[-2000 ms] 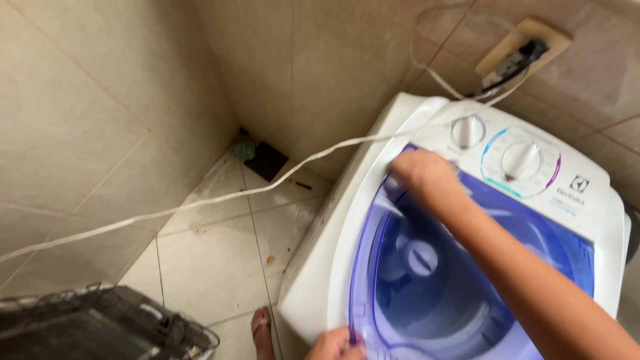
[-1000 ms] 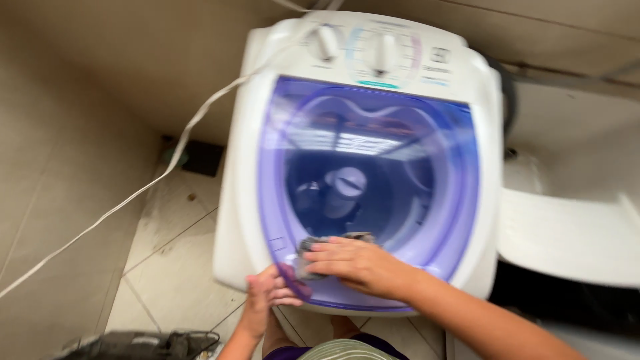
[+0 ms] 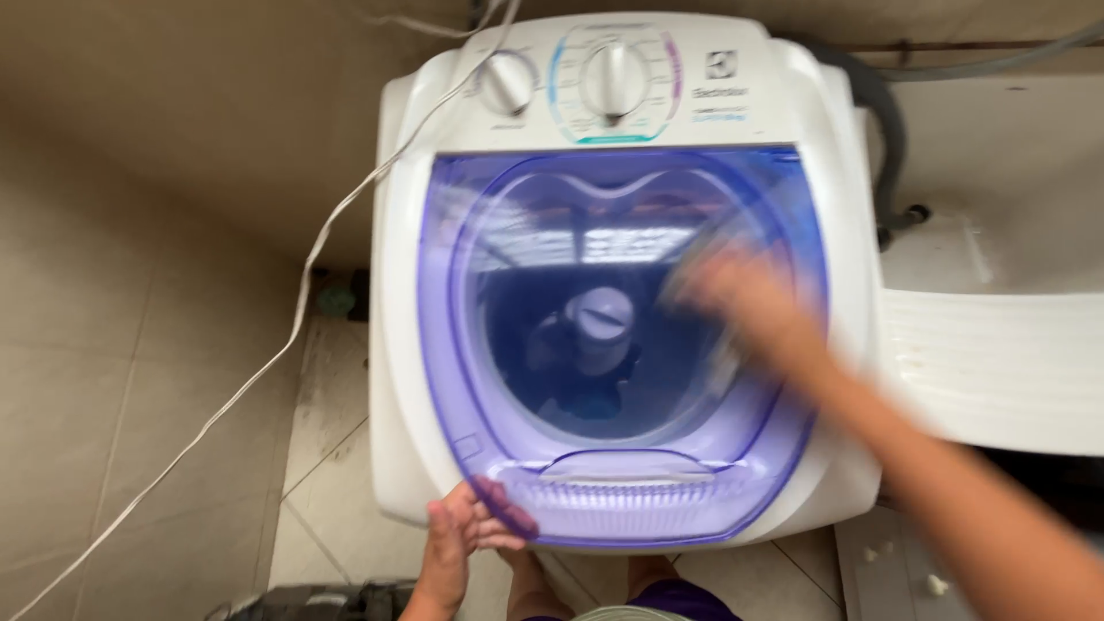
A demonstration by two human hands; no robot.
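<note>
A white Electrolux top-load washing machine (image 3: 405, 345) fills the middle of the head view, its translucent purple lid (image 3: 638, 517) down over the drum. The fingers of my left hand (image 3: 479, 517) are at the lid's lower left edge, some seen through the plastic. Blurred by motion, my right hand (image 3: 742, 276) is over the right part of the lid with a greyish cloth (image 3: 690, 267) at its fingers. Under the lid the agitator cap (image 3: 601, 314) shows. Two white knobs, a small one (image 3: 507, 84) and a larger one (image 3: 613, 79), sit on the panel above.
A white cord (image 3: 306, 276) runs from the machine's top down to the lower left. A grey hose (image 3: 888, 129) bends behind the machine, beside a white ribbed washboard sink (image 3: 992, 371) at right. A dark object (image 3: 319, 604) lies at the bottom left, near my legs.
My right hand has moved from the lid's lower front edge to its right side with the cloth. My left hand remains at the lower left edge. The view has shifted since two seconds ago.
</note>
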